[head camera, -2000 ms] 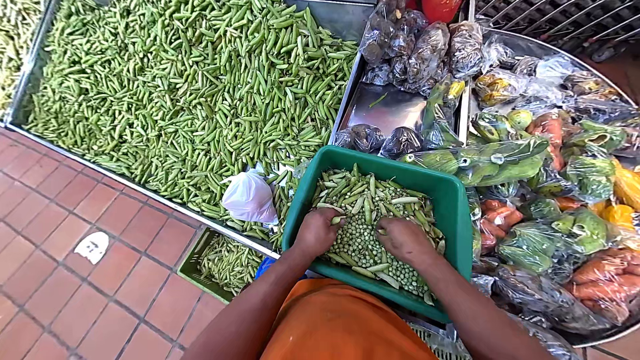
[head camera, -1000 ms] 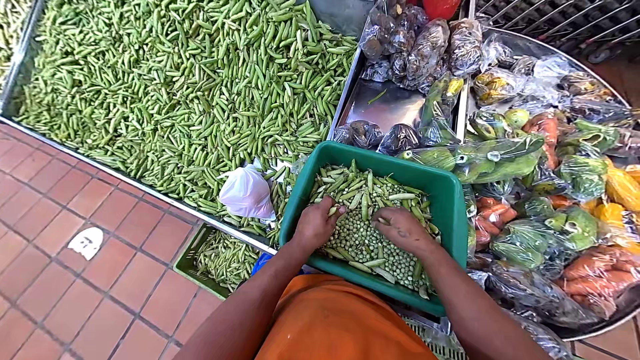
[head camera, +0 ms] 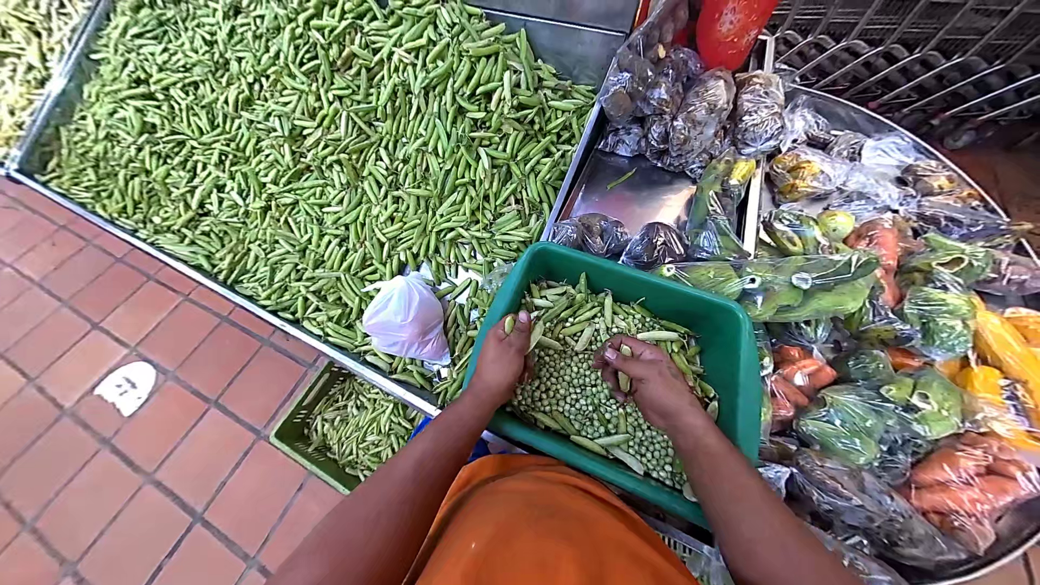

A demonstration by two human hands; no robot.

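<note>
Both my hands are over a green plastic tub (head camera: 735, 382) that holds loose shelled peas (head camera: 561, 390) and pea pods (head camera: 569, 313). My left hand (head camera: 502, 357), at the tub's left side, pinches a green pod (head camera: 509, 324) between thumb and fingers. My right hand (head camera: 646, 378), above the middle of the peas, holds a green pod (head camera: 624, 367) at its fingertips. Pods lie along the tub's back and right sides, and several more near its front edge. The undersides of both hands are hidden.
A large metal tray (head camera: 203, 280) heaped with pods (head camera: 325, 154) lies left, with a tied white plastic bag (head camera: 406, 317) on it. Below stands a green crate (head camera: 280, 439) of pods. Plastic-wrapped vegetables (head camera: 861, 414) fill the display at right. Red tiles (head camera: 146, 487) cover the floor.
Both hands have stayed over the tub and shifted only slightly. A pod now shows at my right fingertips, where none was clear one second ago.
</note>
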